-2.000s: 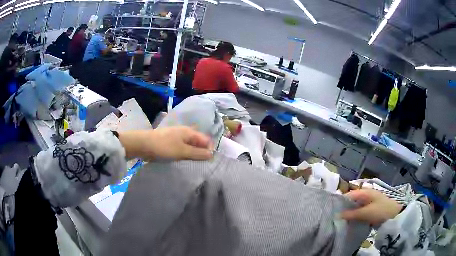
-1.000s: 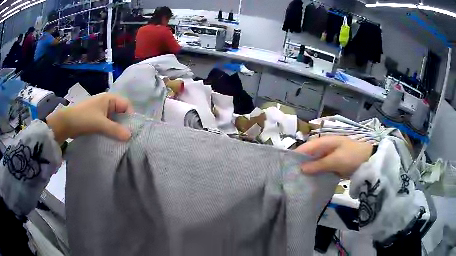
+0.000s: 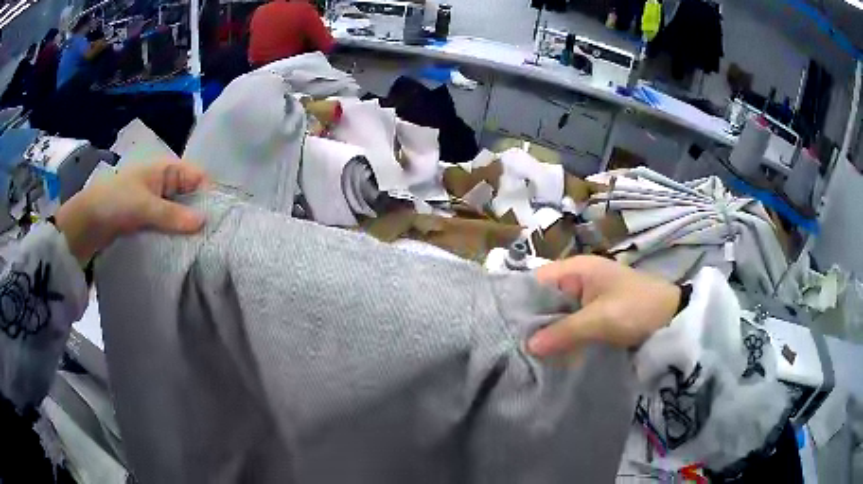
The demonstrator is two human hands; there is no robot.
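A grey woven fabric panel (image 3: 350,331) hangs spread between my hands and fills the lower middle of the view. My left hand (image 3: 132,208) pinches its upper left corner between thumb and fingers. My right hand (image 3: 606,304) pinches its upper right part, with the fabric gathered at the fingertips. Folds run down below both grips. The panel's lower edge is cut off by the picture's rim. It hides most of the sewing machine, whose white end (image 3: 790,354) shows at the right, past my sleeve.
Behind the panel lie piled grey rolls (image 3: 251,142), white and brown pieces (image 3: 516,184), and a tied grey bundle (image 3: 677,217). Red-handled snips (image 3: 693,473) lie at the lower right. Further back are a long table with machines (image 3: 606,66) and a person in red (image 3: 284,30).
The view has tilted down and turned right since the first frame. Both hands still hold the panel, and the fabric at my right fingertips is more bunched.
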